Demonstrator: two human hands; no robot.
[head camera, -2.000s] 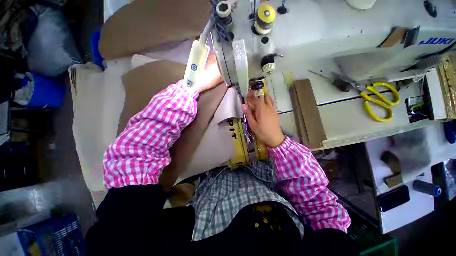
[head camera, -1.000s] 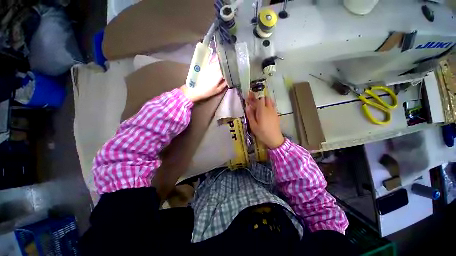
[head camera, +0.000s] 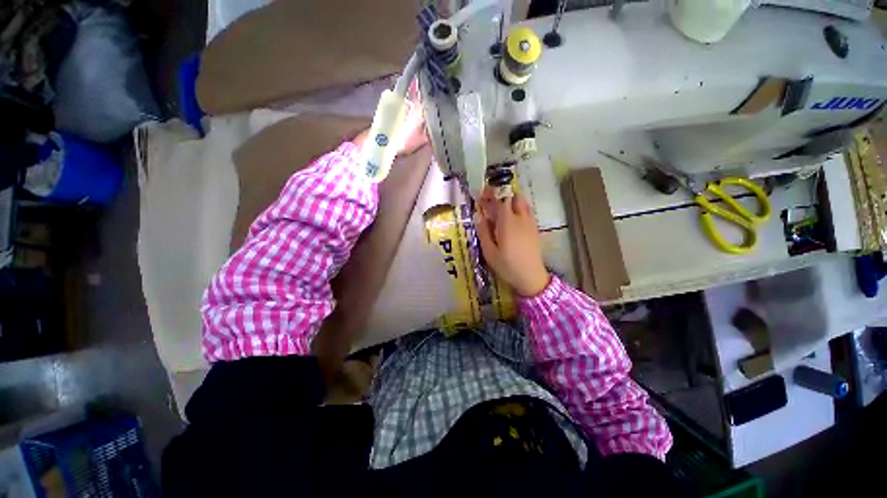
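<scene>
A large brown panel (head camera: 387, 219) with a paler underside lies left of the needle area. My left hand (head camera: 413, 136) is at its upper part, partly hidden by the bright lamp (head camera: 383, 136); its grip cannot be told. My right hand (head camera: 514, 243) rests on the machine bed just below the machine head, fingertips at the presser foot area. The head hides what the fingertips touch. Yellow tape (head camera: 449, 267) printed "PIT" shows between the panel and my right hand.
Narrow brown strips (head camera: 595, 233) lie right of my right hand. Yellow-handled scissors (head camera: 731, 216) and a thin metal tool lie farther right. The white machine arm (head camera: 671, 88) spans the back. Another brown panel (head camera: 301, 53) lies at the back left. A phone (head camera: 757, 399) lies on the side shelf.
My left hand has moved up and away behind the lamp. The panel's folded pale edge has shifted up, uncovering more yellow tape. My right hand has barely moved.
</scene>
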